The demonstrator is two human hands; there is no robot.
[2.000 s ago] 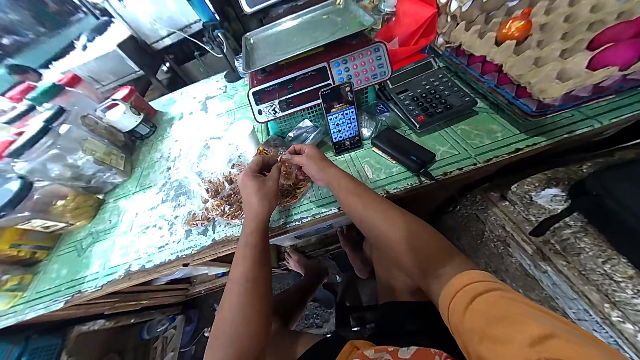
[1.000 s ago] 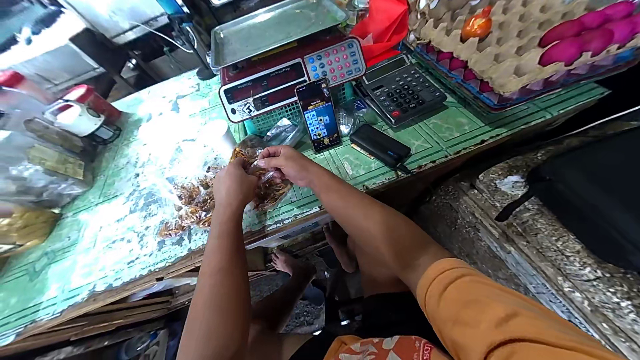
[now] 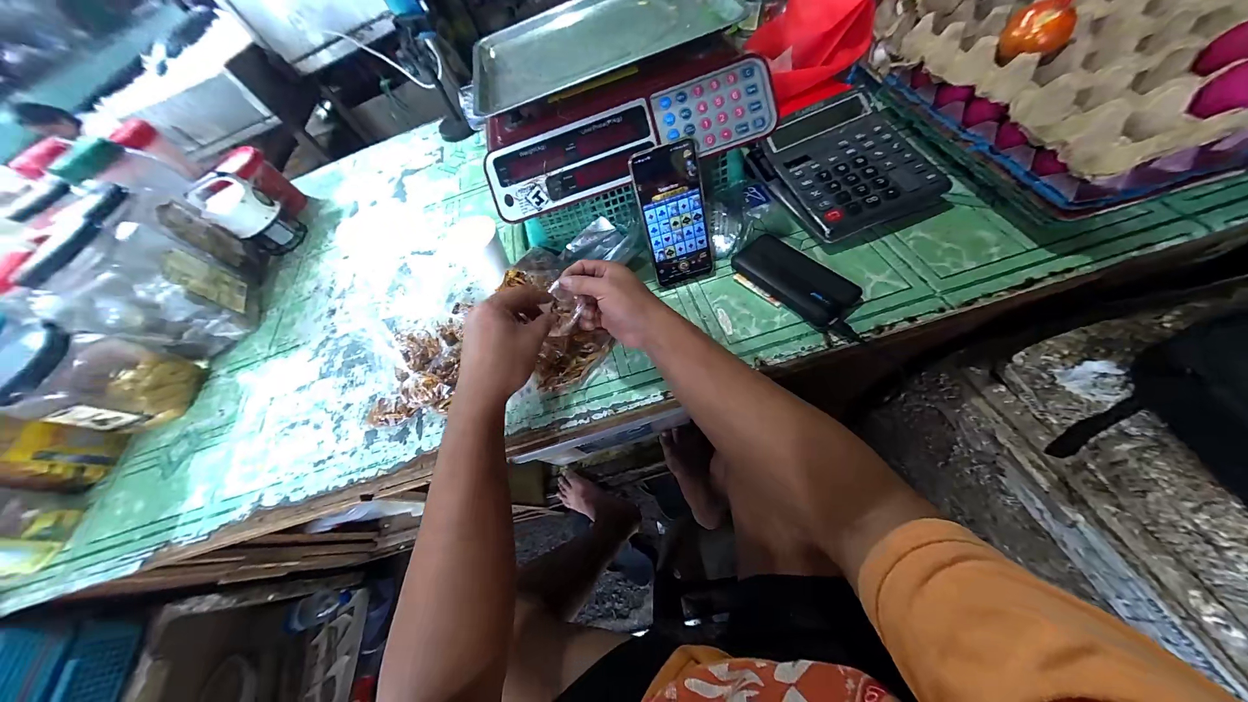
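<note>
Both hands meet over the green table near its front edge. My left hand (image 3: 505, 336) and my right hand (image 3: 609, 297) pinch clear plastic (image 3: 568, 304) between them, apparently the top of a small bag; the fingertips partly hide it. Small clear bags of brown, dried-looking food (image 3: 424, 366) lie beside and under the left hand, with more (image 3: 575, 356) below the right hand. Just behind the hands are a white cylindrical object (image 3: 478, 246) and crumpled clear plastic (image 3: 598, 242). A lit smartphone (image 3: 673, 214) leans upright against a digital price scale (image 3: 575, 151).
A black power bank (image 3: 798, 283) with a cable and a desk calculator (image 3: 853, 166) lie to the right. Beyond them, egg trays (image 3: 1102, 97) hold a tomato and magenta eggs. Plastic jars (image 3: 146, 283) line the left side. The table's worn front edge (image 3: 322, 502) runs below my forearms.
My hands stay together over the bags, with small shifts of the fingers and plastic. The view has swung slightly.
</note>
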